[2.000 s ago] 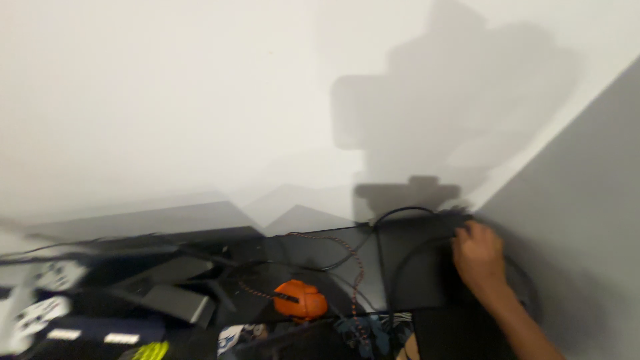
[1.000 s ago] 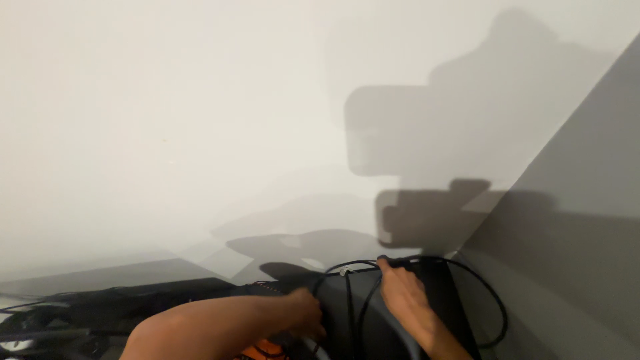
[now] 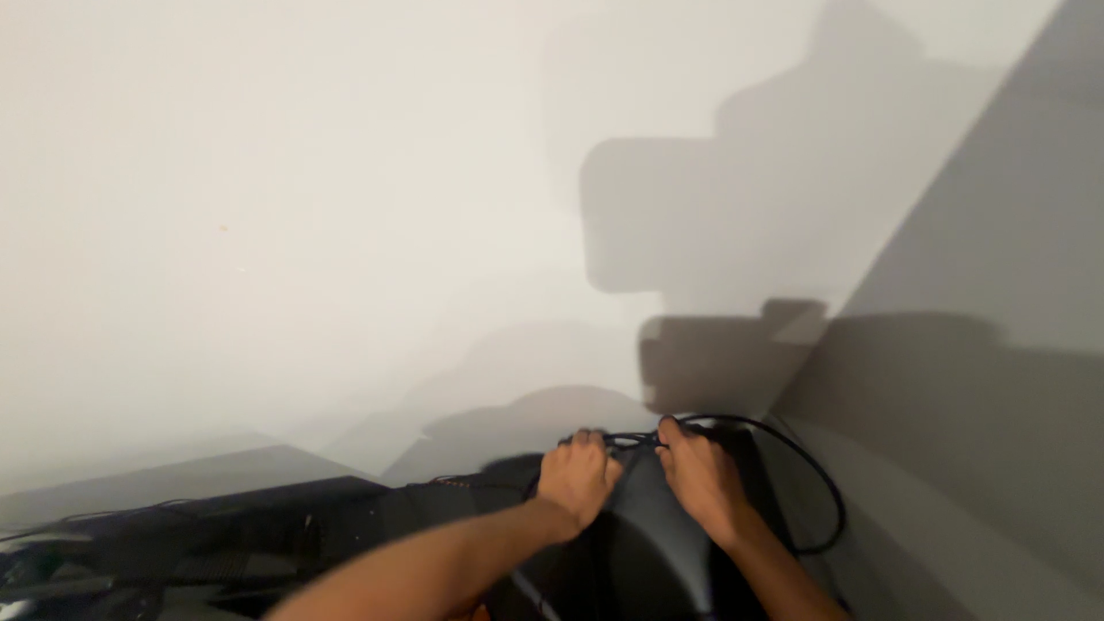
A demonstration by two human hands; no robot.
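Note:
A black cable (image 3: 835, 492) runs from between both hands, loops out to the right and bends down beside the side wall. My left hand (image 3: 580, 474) is closed on the cable's bunched strands at the back edge of a dark, flat-topped surface (image 3: 655, 535). Just to its right, my right hand (image 3: 697, 470) grips the same black cable with thumb and fingers. A short stretch of several strands shows between the two hands. The fingertips of both are partly hidden.
A pale wall (image 3: 345, 216) rises behind, carrying large shadows, and meets a grey side wall (image 3: 992, 259) at the right corner. Dark, blurred items (image 3: 216, 552) lie at lower left. A sliver of something orange (image 3: 479, 612) shows at the bottom edge.
Two seconds ago only my right hand was in view. My left hand has since come in and moved to the back edge, beside my right hand, closing on the cable.

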